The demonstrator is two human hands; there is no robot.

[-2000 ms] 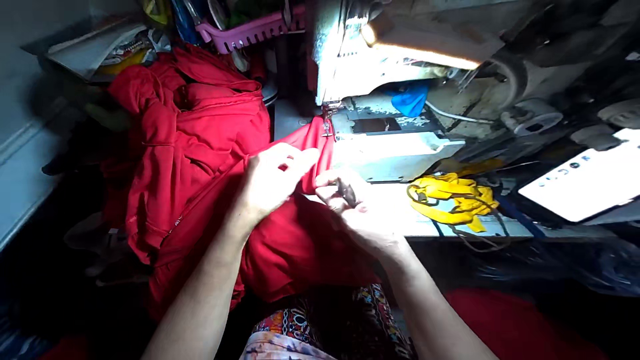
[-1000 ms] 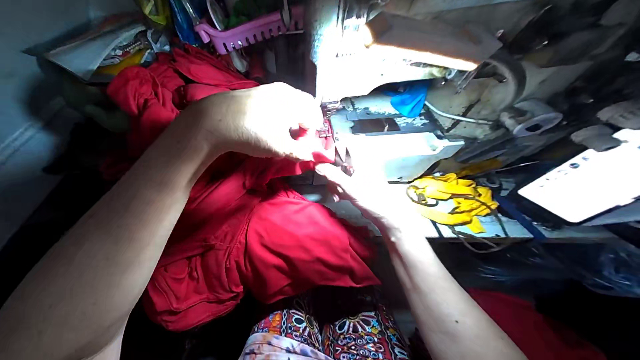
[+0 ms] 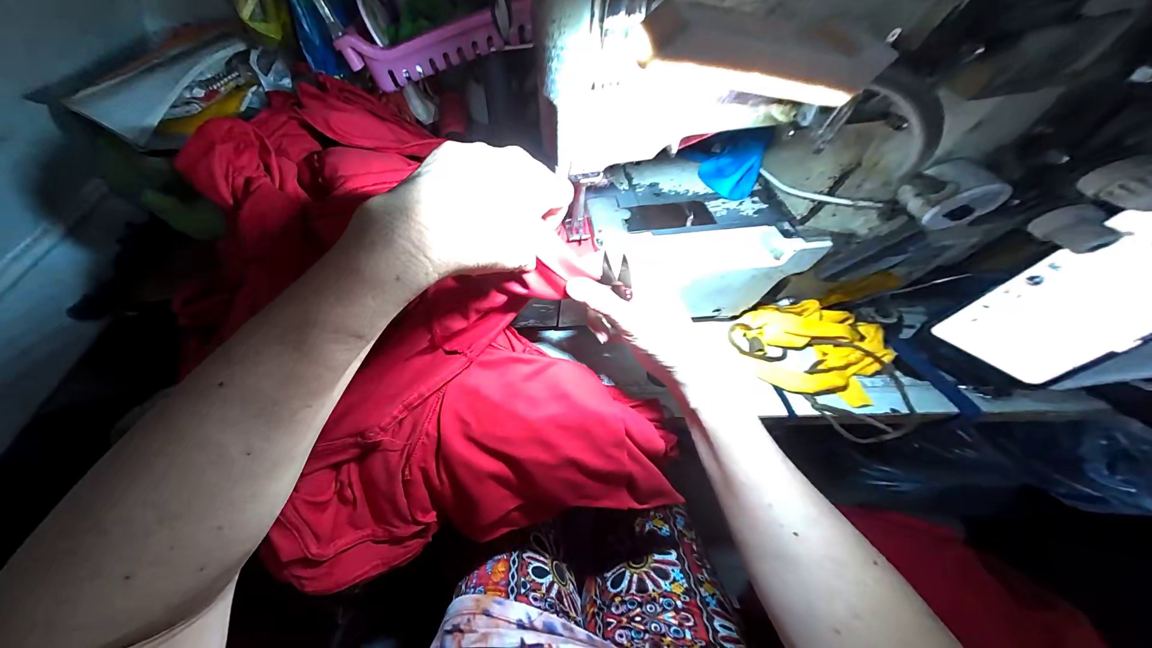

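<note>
Red fabric (image 3: 540,432) lies bunched over the left of the sewing machine's bed and hangs down toward my lap. My left hand (image 3: 490,211) grips it just left of the presser foot (image 3: 578,216). Close by on the right, my right hand (image 3: 630,319) pinches the fabric's edge and also holds small dark-bladed thread snips (image 3: 617,273), whose points face up. The lit sewing machine head (image 3: 603,99) stands above both hands. Glare and my left hand hide part of the fabric at the needle.
Yellow fabric (image 3: 814,346) with a dark cord lies right of my right hand. A blue cloth (image 3: 733,166) sits behind the bed. At the back left are a pink plastic basket (image 3: 432,56) and a bag with papers (image 3: 153,90). A white panel (image 3: 1044,310) stands at the right.
Since two seconds ago my left hand has moved up toward the presser foot, its forearm now reaching across from the left. The red fabric has shifted and bunched over my lap.
</note>
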